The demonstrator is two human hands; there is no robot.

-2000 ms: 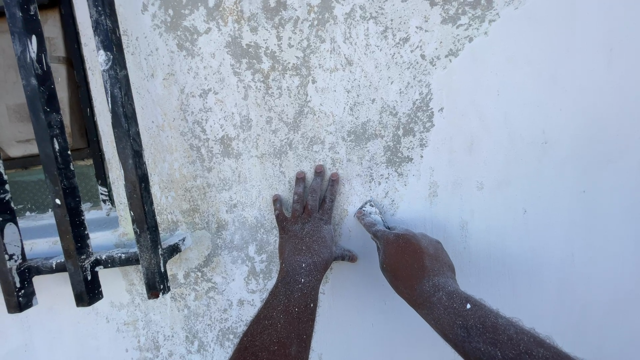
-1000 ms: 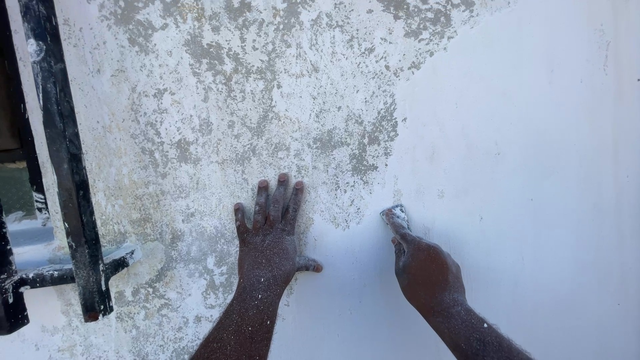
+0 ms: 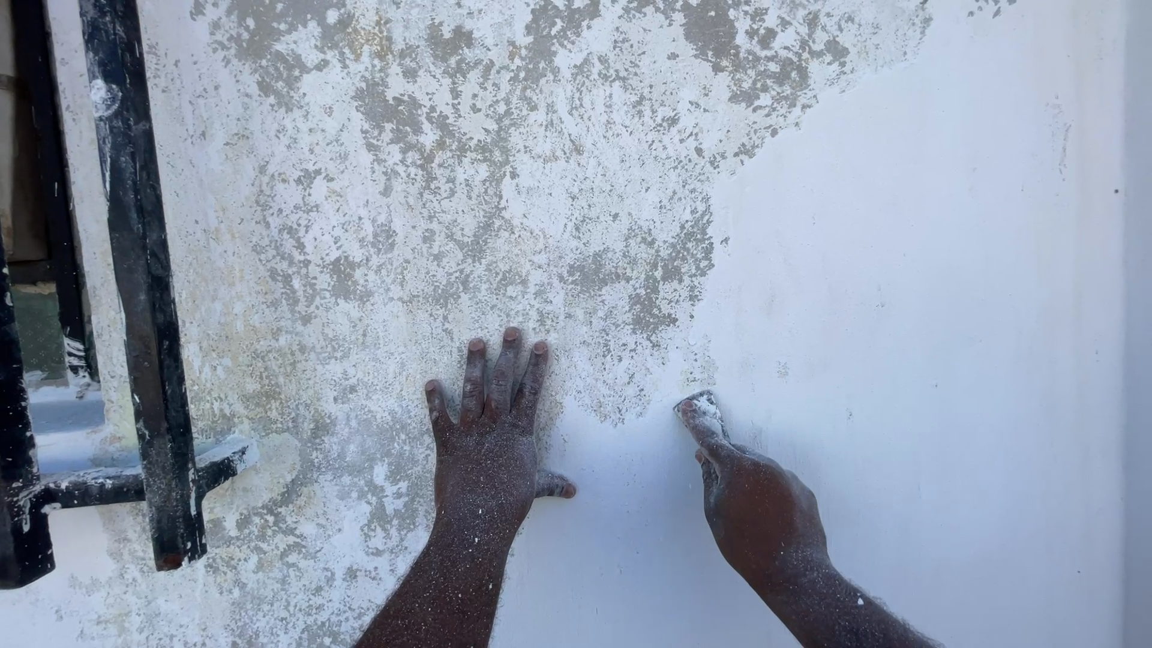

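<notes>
A wall point(image 3: 900, 297) fills the view, smooth white on the right and patchy grey where the coating has flaked at the centre and left. My left hand point(image 3: 490, 450) lies flat against it with fingers spread, holding nothing. To the right, my right hand point(image 3: 760, 499) grips a small scraper point(image 3: 704, 407), its blade against the wall just right of the flaked area's lower edge. The scraper's blade carries white residue, and its handle is hidden in my fist. White dust and flecks cover both hands and forearms.
Black metal window bars point(image 3: 148, 297) with white splashes stand out from the wall at the left. Behind them are a window opening and a pale sill point(image 3: 67, 418). A vertical wall edge runs along the far right.
Compared with two seconds ago, my hands are farther apart, the scraper now farther right of my left hand. The view has shifted somewhat to the right.
</notes>
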